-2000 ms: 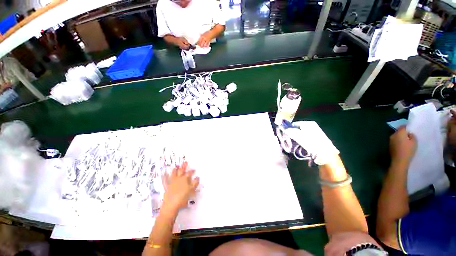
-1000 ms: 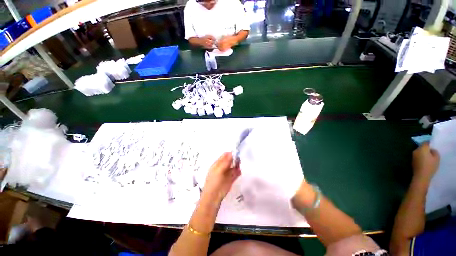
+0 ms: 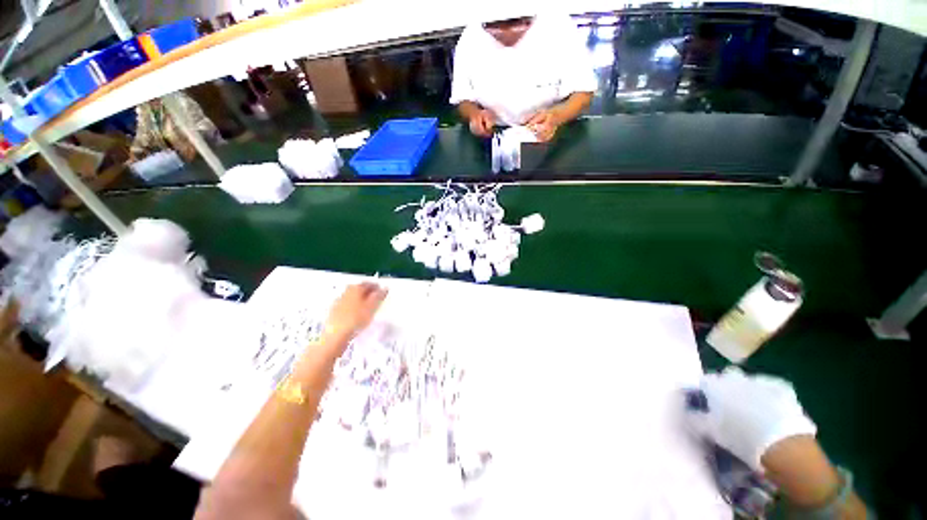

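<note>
My bare left hand [image 3: 358, 307] is at the far edge of the white sheet [image 3: 590, 406], over the spread of thin white cords [image 3: 407, 381]; its fingertips are near a cord, and whether they grip it is unclear. My right hand [image 3: 752, 414], in a white glove, is at the sheet's right edge with a dark crumpled cloth [image 3: 747, 485] at and below its fingers. The glove and cloth are partly blurred. A heap of white corded units [image 3: 466, 239] lies on the green surface beyond the sheet.
A cream bottle [image 3: 754, 317] with a dark cap stands tilted-looking beyond my right hand. Cloudy plastic bags [image 3: 132, 305] are heaped at left. A blue tray [image 3: 396, 146] and white stacks [image 3: 256, 183] lie across the line. A person [image 3: 523, 71] opposite handles white parts. A shelf [image 3: 254, 61] runs overhead.
The view has turned left. My left hand has moved from mid-sheet to the cords near the far edge. My right hand has moved back to the sheet's right edge, with the dark cloth there.
</note>
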